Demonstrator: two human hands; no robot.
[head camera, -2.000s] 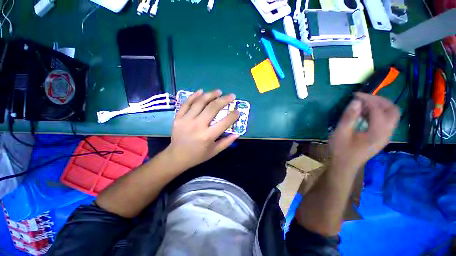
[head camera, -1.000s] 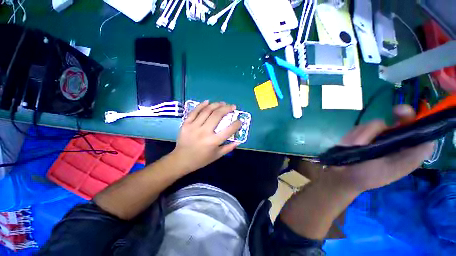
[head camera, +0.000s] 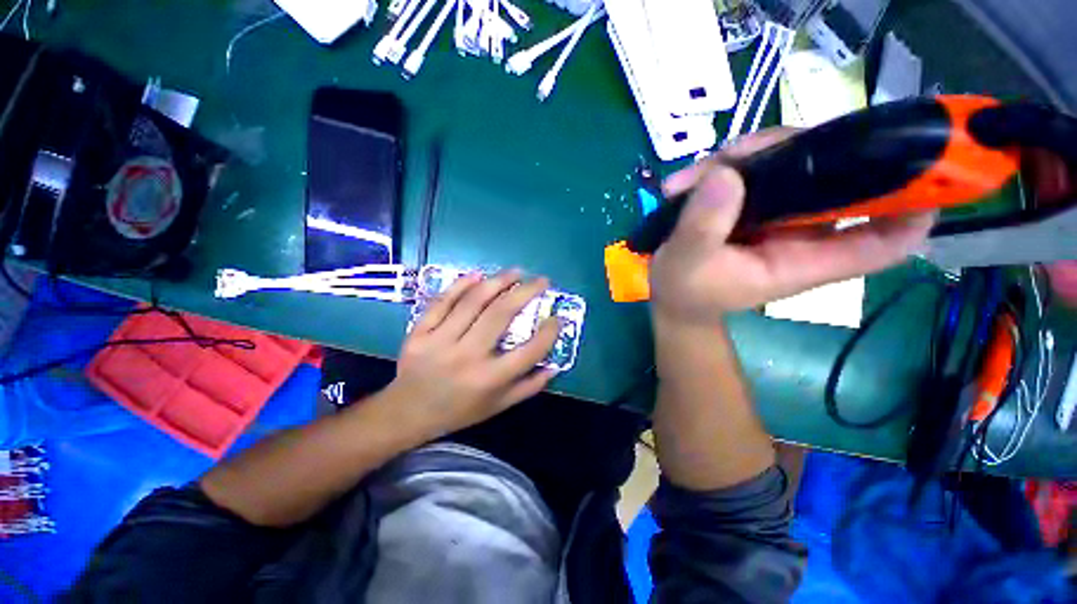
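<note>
My left hand (head camera: 467, 348) lies over the open power bank case (head camera: 567, 333) at the bench's front edge, fingers spread across it; green circuitry shows at its right end. White charging cables (head camera: 319, 282) run left from the case. My right hand (head camera: 732, 242) is wrapped around the black and orange electric screwdriver (head camera: 880, 165), held above the bench to the right of the case. Its narrow black end points left and down, near a yellow-orange sponge (head camera: 627, 273). The screwdriver's tip is hard to make out.
A black phone (head camera: 353, 177) and a thin dark rod (head camera: 433, 207) lie behind the case. A fan (head camera: 144, 197) stands left. White cables (head camera: 467, 30) and white covers (head camera: 671, 71) lie at the back. Black cords and another orange-handled tool (head camera: 994, 368) are right. A red tray (head camera: 201, 375) is below the edge.
My right hand has taken hold of the screwdriver and brought it up and left over the bench, now covering most of the blue cutters. My left hand stays on the case.
</note>
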